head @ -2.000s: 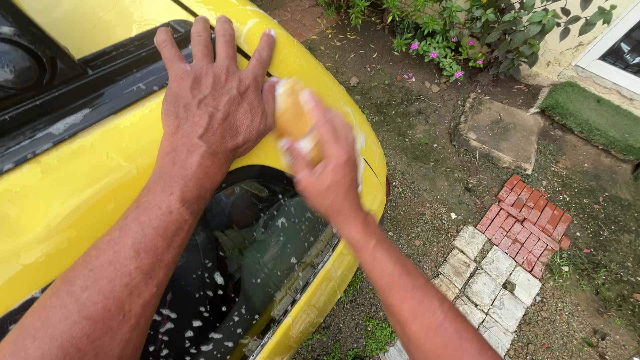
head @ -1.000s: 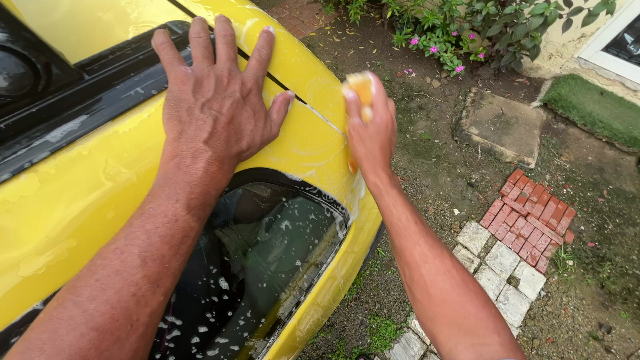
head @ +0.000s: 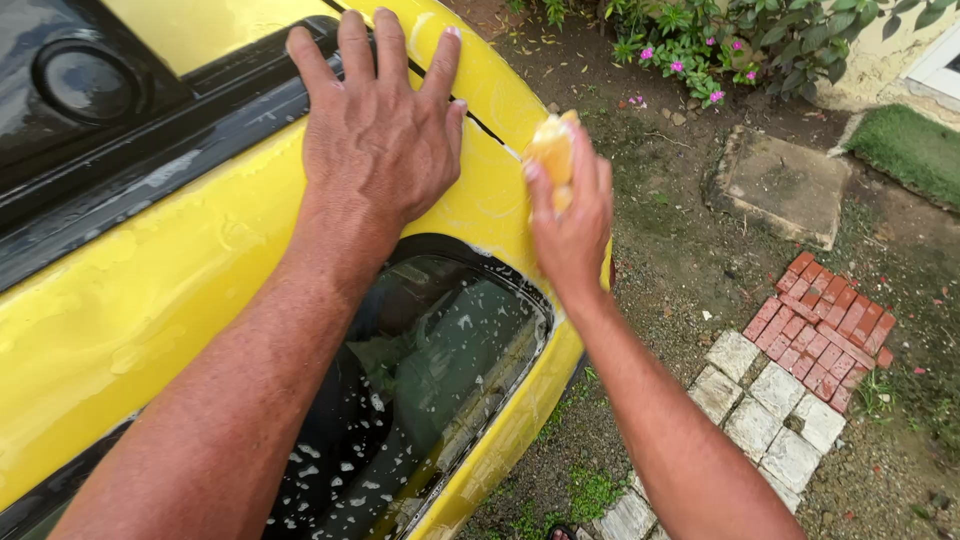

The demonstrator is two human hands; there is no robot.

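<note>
My left hand [head: 379, 127] lies flat with fingers spread on the roof edge of a yellow car [head: 172, 277], partly over the black roof trim [head: 247, 71]. In my right hand [head: 574, 217] is a yellow-orange sponge [head: 553, 154] with white foam on it, held at the car's rounded rear corner and slightly blurred. Thin soap swirls show on the yellow paint between the hands. Below them, foam spots dot the dark side window [head: 450, 352] with its black rubber seal.
Right of the car is bare soil with a concrete slab [head: 784, 180], red bricks [head: 825, 322] and pale stone pavers [head: 780, 390]. Pink-flowered plants [head: 697, 52], a green mat [head: 907, 150] and a wall [head: 870, 56] stand at the upper right.
My right hand with the sponge has moved from beside my left hand out to the car's rear corner. My left hand has stayed in place on the roof edge.
</note>
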